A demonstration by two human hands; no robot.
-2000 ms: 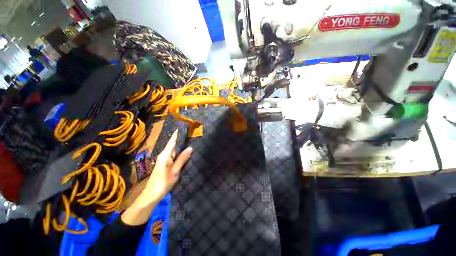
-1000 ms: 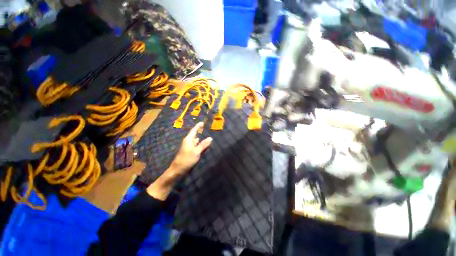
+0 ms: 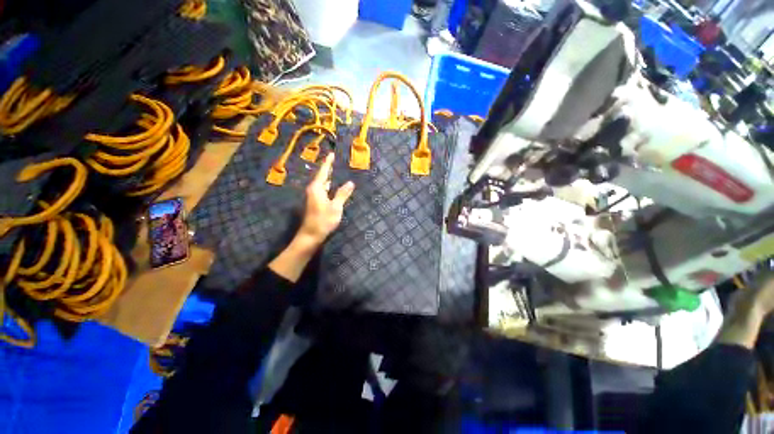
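A dark patterned bag panel (image 3: 386,233) lies flat in front of me. Its orange-yellow handle (image 3: 394,79) arches up from two flat tabs at the far end. My left hand (image 3: 324,208) rests on the panel's left part, fingers apart, just below the left tab. Beside it, to the left, lie more patterned panels (image 3: 242,203) with similar handles. The needle area (image 3: 479,208) of the white sewing machine (image 3: 628,127) is just right of the panel. My right hand (image 3: 755,309) is at the right edge beyond the machine, blurred and partly cut off; its fingers are unclear.
Dark piles with orange-yellow handle loops (image 3: 140,157) stand at the left. A phone (image 3: 168,233) lies on tan board (image 3: 161,292). A blue bin (image 3: 68,373) is at the lower left, another blue bin (image 3: 467,85) behind the panel. Green thread (image 3: 673,297) is on the machine.
The panel shows fully, with its handle farther from the needle area. My left hand remains on its left part. My right forearm has come in at the right edge. The view has turned; the machine appears tilted.
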